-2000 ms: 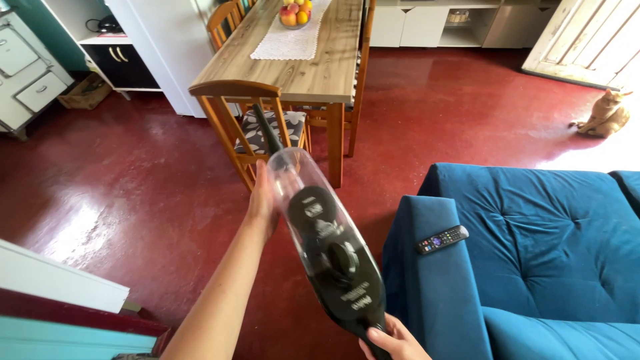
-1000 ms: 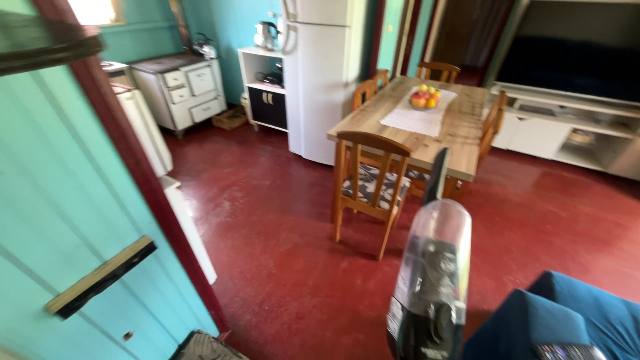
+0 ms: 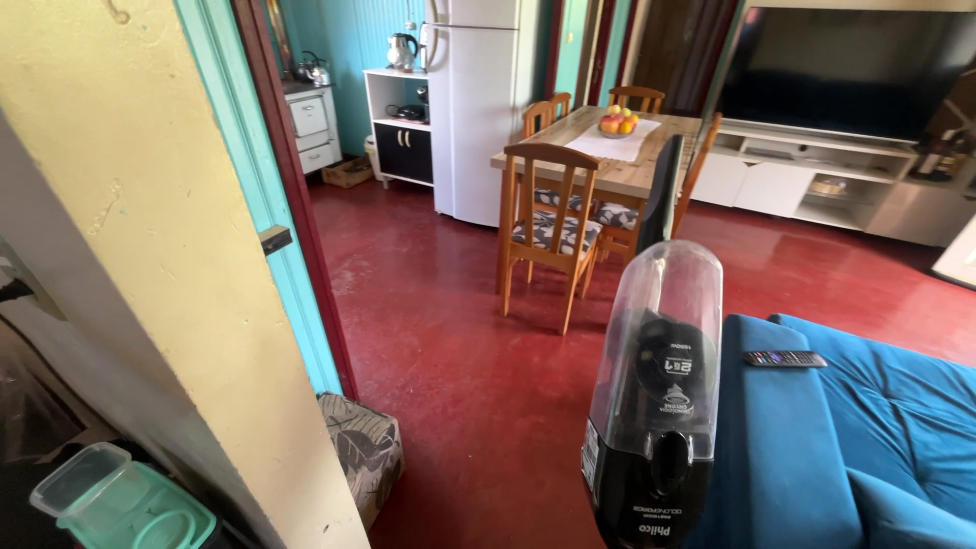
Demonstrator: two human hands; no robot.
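A black Philco handheld vacuum cleaner (image 3: 648, 488) with a clear plastic dust container (image 3: 663, 305) rises from the lower edge, right of centre. Its dark crevice nozzle (image 3: 660, 191) points up and away, overlapping the view of the dining table. Neither my left hand nor my right hand shows in the frame of now; whatever holds the vacuum's lower end lies below the edge. Beside it on the right, a remote control (image 3: 785, 358) rests on the arm of a blue sofa (image 3: 778, 435).
A wooden chair (image 3: 553, 156) stands at the wooden dining table (image 3: 587, 171), which bears a fruit bowl (image 3: 618, 133). Behind are a white refrigerator (image 3: 476, 114) and a television (image 3: 839, 69). At left are a yellow wall edge (image 3: 175, 267), a patterned fabric item (image 3: 366, 450) and a green plastic container (image 3: 145, 511).
Two seconds ago both hands were visible on the vacuum; now neither is in view. The view has swung left and up, bringing in the doorway and wall.
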